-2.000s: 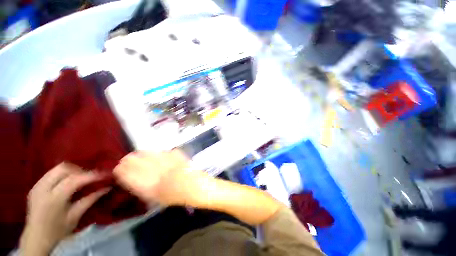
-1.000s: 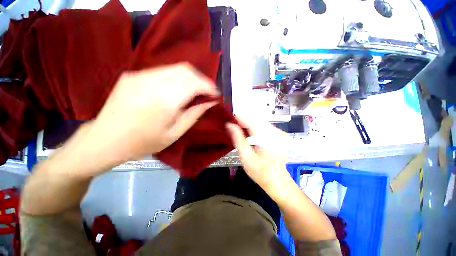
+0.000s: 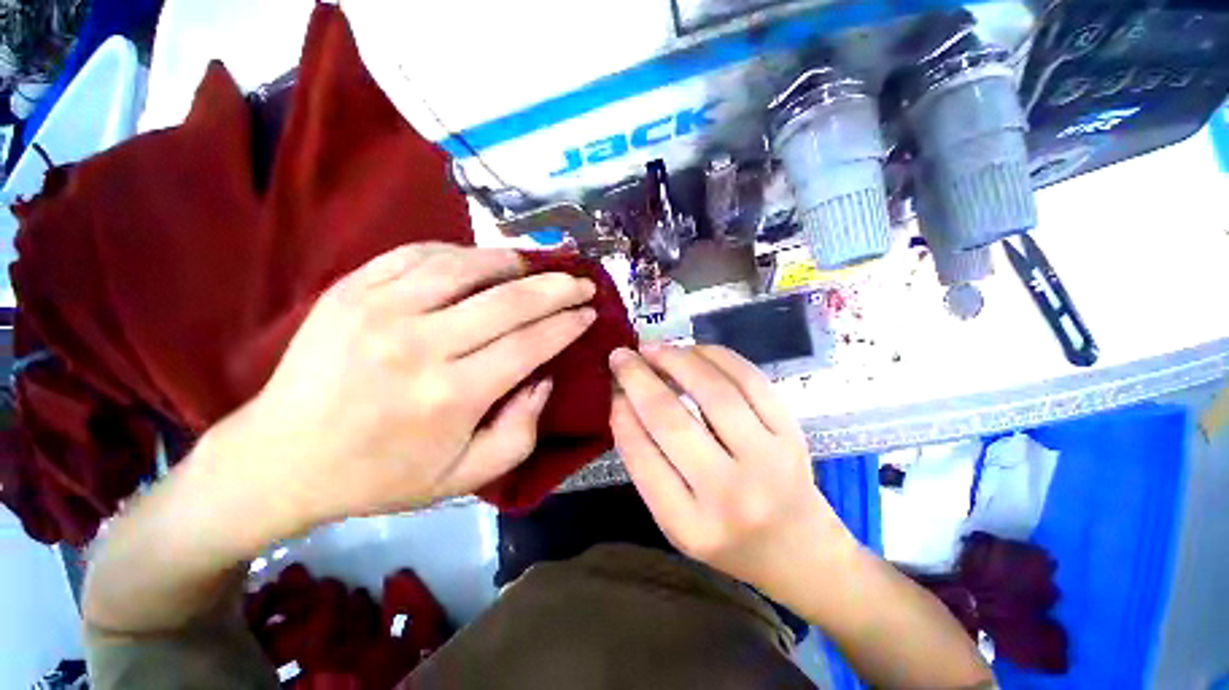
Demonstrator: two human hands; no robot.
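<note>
A dark red knit garment (image 3: 337,202) lies on the table left of the white sewing machine, its folded edge at the presser foot and needle area (image 3: 651,276). My left hand (image 3: 418,371) lies on the garment with fingers spread over the fabric just left of the needle. My right hand (image 3: 721,452) holds the fabric's right edge between its fingertips, just below the needle. The garment part under my left palm is hidden. The white machine head with blue stripe and JACK lettering (image 3: 634,135) is directly ahead.
Two ribbed grey cylinders (image 3: 836,189) hang from the machine front. Black thread snips (image 3: 1051,299) lie on the table at right. A blue bin (image 3: 1105,539) with white and dark red pieces is below right. More red garments (image 3: 344,627) lie below left. A measuring strip (image 3: 997,404) runs along the table edge.
The view is closer to the machine. The garment edge has moved right to the needle area. My left hand has settled onto the fabric; my right hand still holds its edge.
</note>
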